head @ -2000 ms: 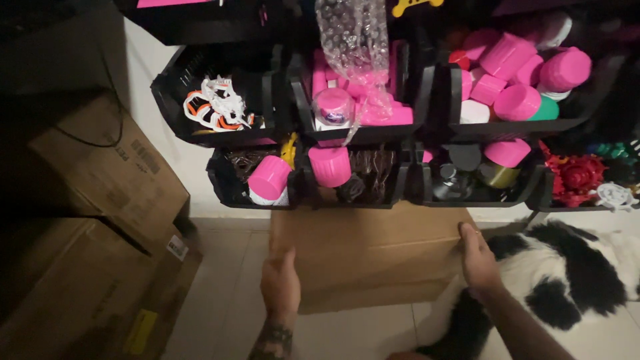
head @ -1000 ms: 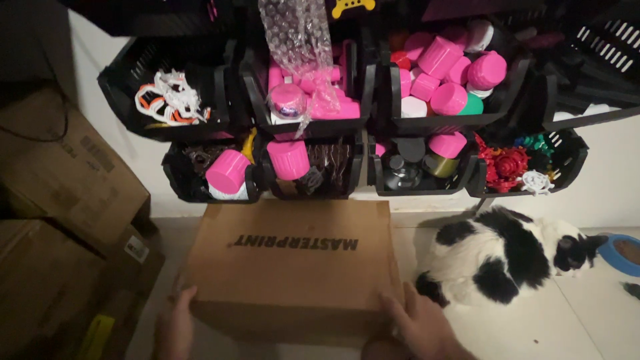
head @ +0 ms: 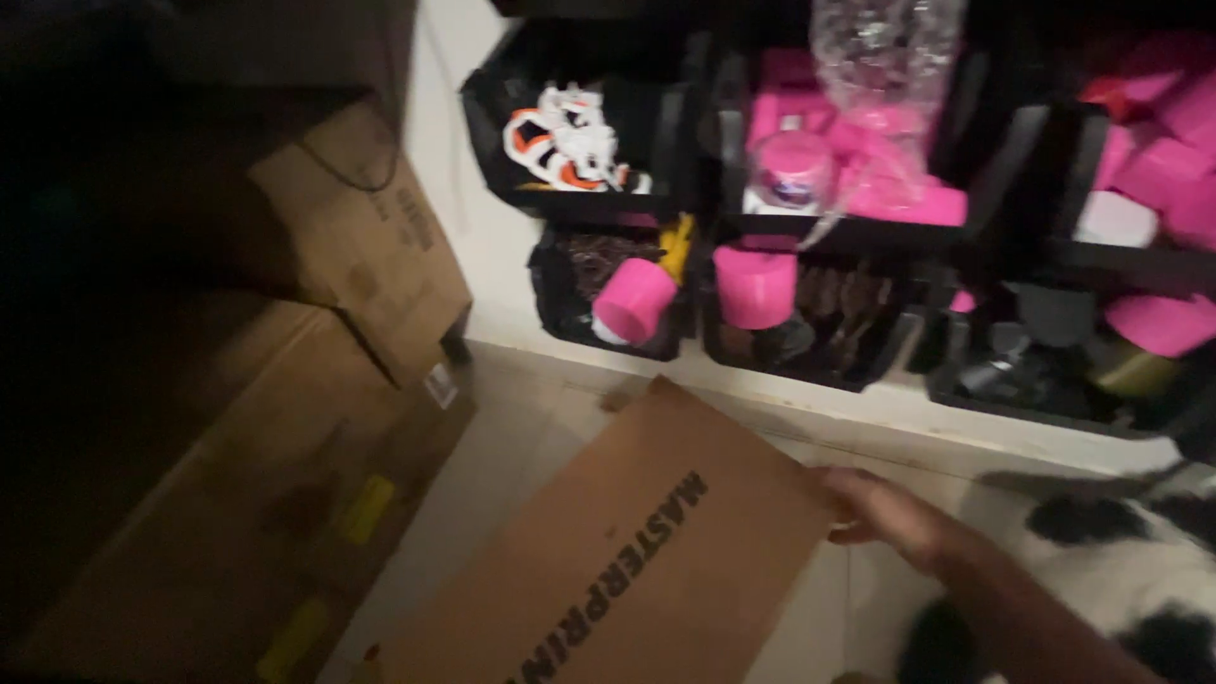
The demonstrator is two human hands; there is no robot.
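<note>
A cardboard box (head: 608,560) with printed lettering lies slantwise in the lower middle, its near end cut off by the frame. My right hand (head: 879,513) grips its right edge near the far corner, fingers partly hidden behind the cardboard. Of my left hand (head: 372,653), only what looks like a fingertip shows at the box's lower left edge; its hold cannot be made out. Beyond the box, black plastic bins hold pink caps (head: 755,288), white and orange printed pieces (head: 570,142) and bubble wrap (head: 888,57).
Large cardboard boxes (head: 237,456) are stacked along the left. The white wall's baseboard (head: 798,418) runs beneath the bins. A black-and-white cat (head: 1092,570) lies on the tiled floor (head: 494,418) at the lower right, close to my right forearm.
The box has turned from roughly level to slanted, its far end pointing up and right. My right hand has shifted to its far right edge; my left hand has mostly left the frame. The view has swung left.
</note>
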